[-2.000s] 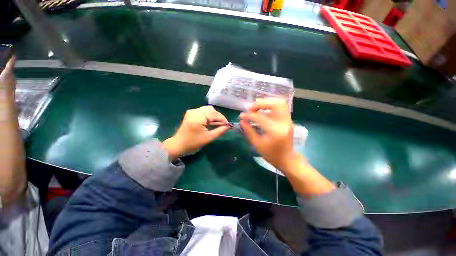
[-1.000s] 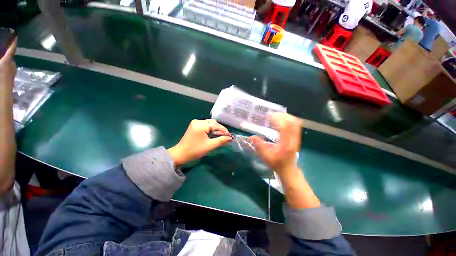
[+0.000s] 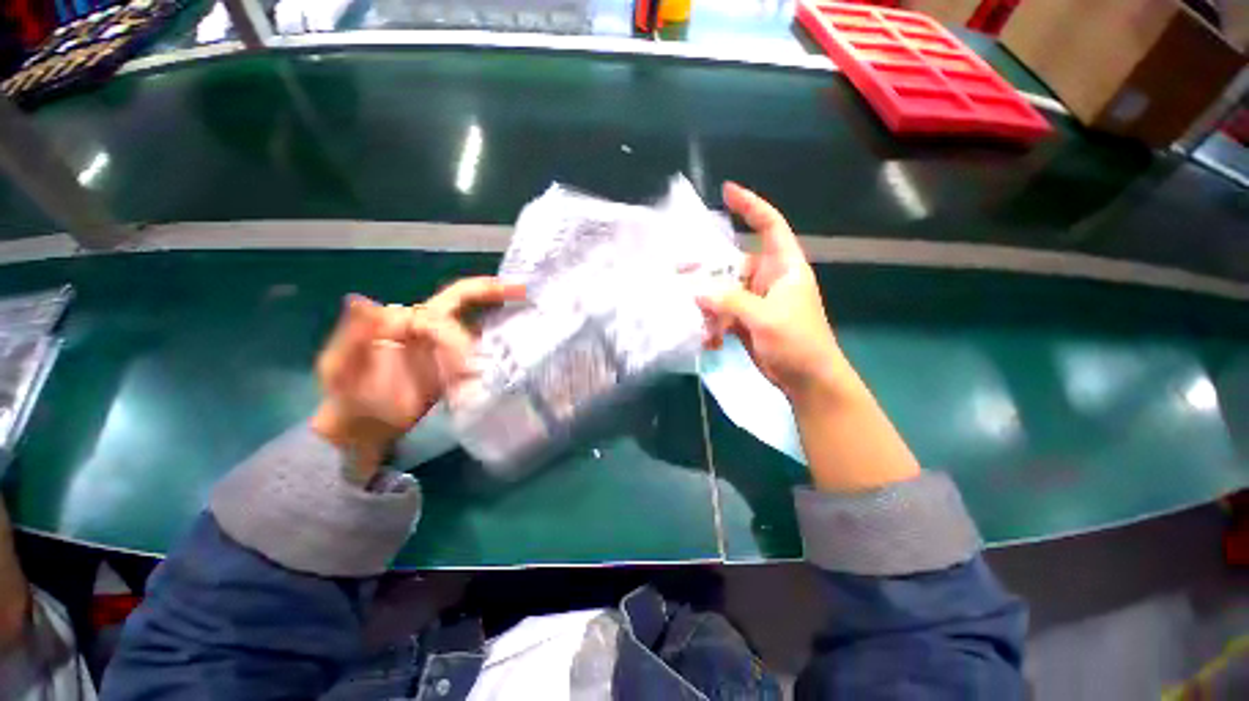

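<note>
A whitish part sheet with dark squarish patterns is spread between my hands, blurred and tilted over the bench. My right hand grips its right side between thumb and fingers, with the index finger raised. My left hand is blurred at the sheet's left edge, thumb and fingers apart; whether it grips the sheet cannot be told. The whitish stack of part sheets shows just behind the held sheet, partly covered by it. A pale, curved loose film lies below my right hand.
The dark-green bench top has a pale metal strip across it. A red compartment tray and a cardboard box are at the upper right. A clear packet lies at the far left. Part of another person shows at the lower left.
My hands have moved apart from a small clear piece pinched between them to a larger patterned sheet. The other person's raised forearm at the left has gone from view.
</note>
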